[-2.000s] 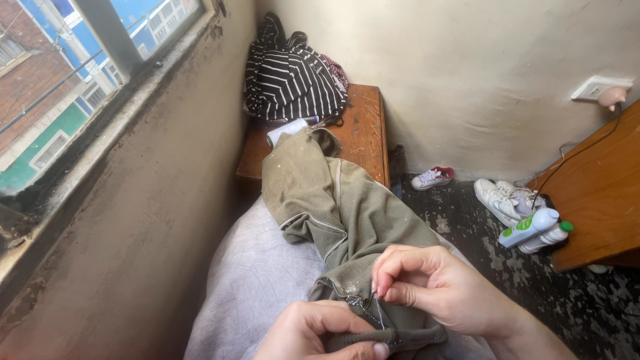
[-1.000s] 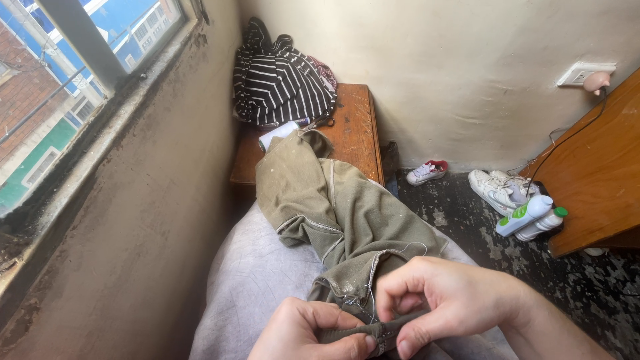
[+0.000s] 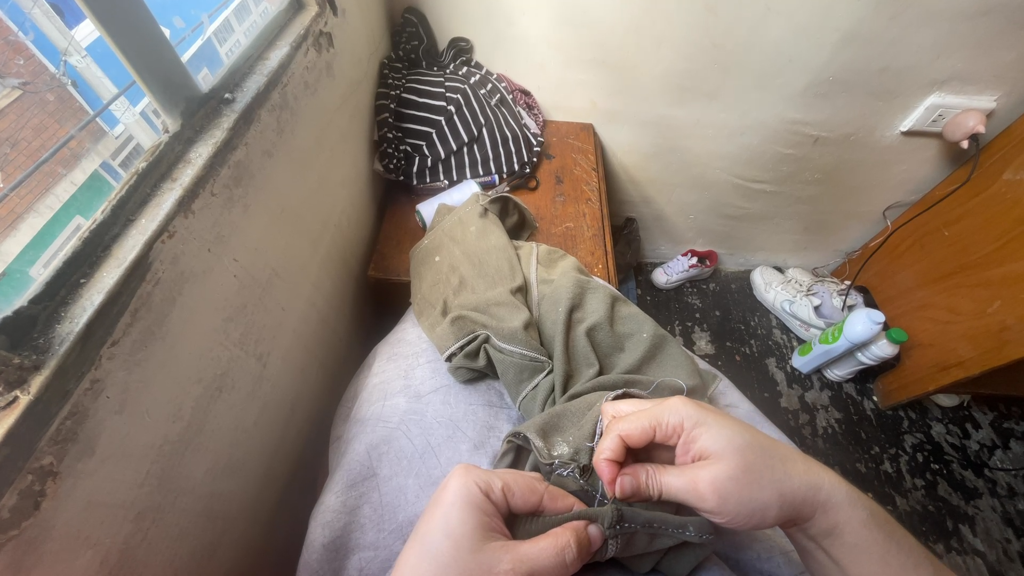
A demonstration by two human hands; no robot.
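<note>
An olive-green garment (image 3: pixel 592 320) with pale seams lies across a light grey cloth-covered surface (image 3: pixel 400 424), its far end on a wooden stand. My left hand (image 3: pixel 504 520) pinches a folded edge of the garment between thumb and forefinger. Just to the right and above, my right hand (image 3: pixel 680 456) has its thumb and forefinger closed together at the seam, near loose light thread (image 3: pixel 668 384). Whether a needle is between those fingertips cannot be seen. White stitches run along the folded edge.
On the wooden stand (image 3: pixel 572 192) are a black-and-white striped cloth item (image 3: pixel 456 120), a white thread spool (image 3: pixel 448 200) and dark-handled scissors (image 3: pixel 524 182). A window (image 3: pixel 184 72) is at left. Shoes (image 3: pixel 788 300), white bottles (image 3: pixel 840 340) and wooden furniture (image 3: pixel 952 264) stand at right.
My right hand was lower against the folded edge one second ago; it is now slightly above it, with fingertips at the seam. My left hand still holds the fabric.
</note>
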